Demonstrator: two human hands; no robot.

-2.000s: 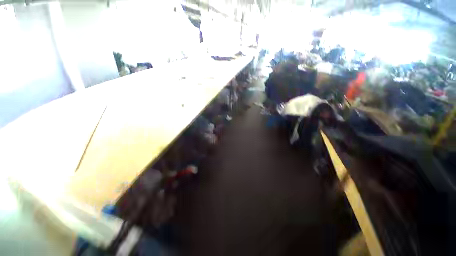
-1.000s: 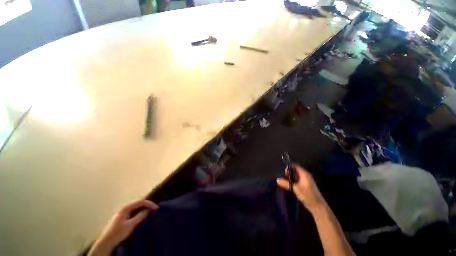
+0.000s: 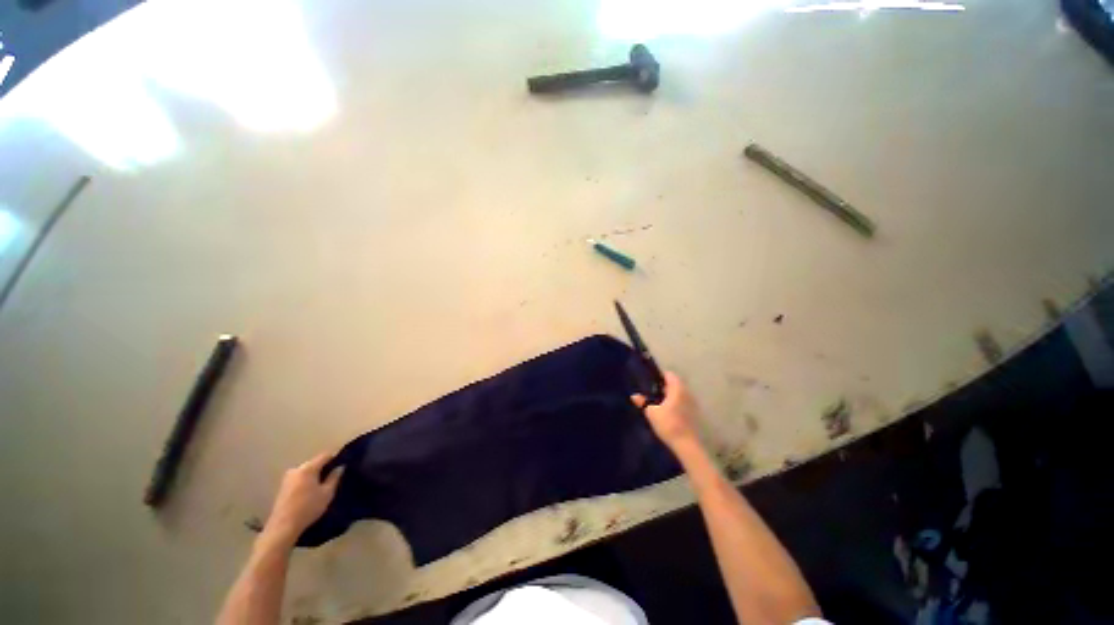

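Note:
A dark navy cut panel [image 3: 501, 446] lies on the cream cutting table near its front edge, its narrow, curved end to the left. My left hand [image 3: 305, 494] grips the panel's left end between thumb and fingers. My right hand [image 3: 669, 413] holds dark shears [image 3: 637, 339] at the panel's right end, the blades pointing up and away and looking closed. The finger loops are mostly hidden in the hand.
On the cutting table [image 3: 403, 269] lie a hammer-like tool [image 3: 593, 77] at the back, a greenish stick [image 3: 809, 189] to the right, a small teal-handled tool [image 3: 613, 255] in the middle and a dark rod [image 3: 191, 421] to the left. Scraps lie on the floor at lower right.
The view has turned down onto the table. The dark cloth, earlier held at the table's edge, now lies flat on the top. Both hands are over the table, the right still holding the shears.

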